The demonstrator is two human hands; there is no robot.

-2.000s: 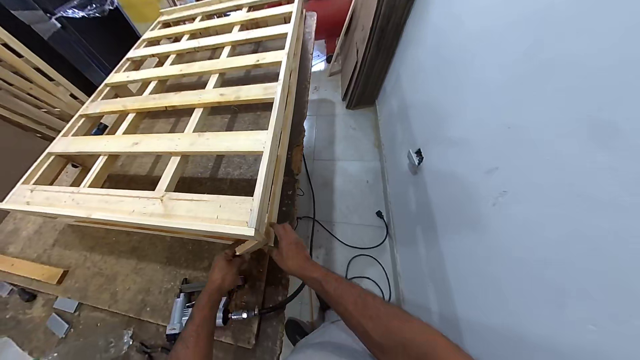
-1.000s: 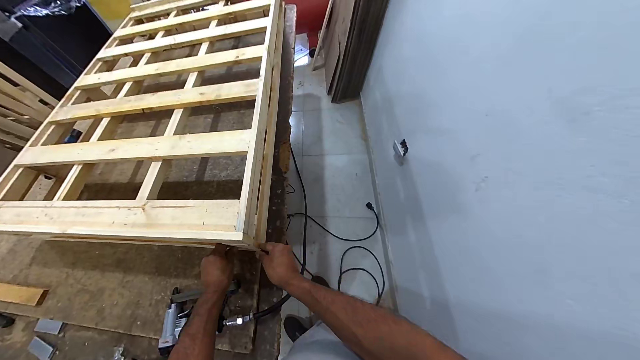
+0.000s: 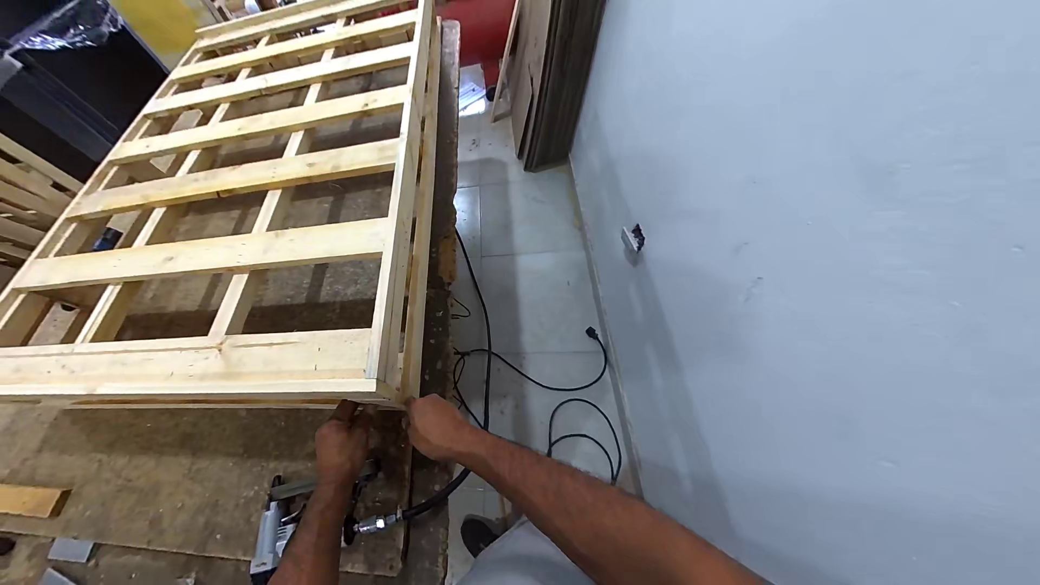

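A slatted pine frame (image 3: 296,359) lies on the wooden workbench (image 3: 162,479), its near right corner toward me. My left hand (image 3: 341,447) is at the lower edge of that corner, fingertips tucked under the front rail. At the outer side of the same corner, my right hand (image 3: 439,426) has its fingers curled against the wood. The fingertips of both are partly hidden, and a lower wooden piece there is barely visible. A pneumatic nailer (image 3: 272,532) with a hose fitting lies on the bench, partly behind my left forearm.
A black air hose (image 3: 439,497) runs off the bench edge. Black cable (image 3: 561,386) with a plug loops on the tiled floor beside the wall (image 3: 812,284). Dark panels (image 3: 552,81) lean farther back. A short wood offcut (image 3: 32,500) and grey staple strips (image 3: 71,550) lie on the bench.
Two seconds ago a short wooden piece showed tilted between my hands below the corner; now it is mostly out of sight, and both hands are close against the corner.
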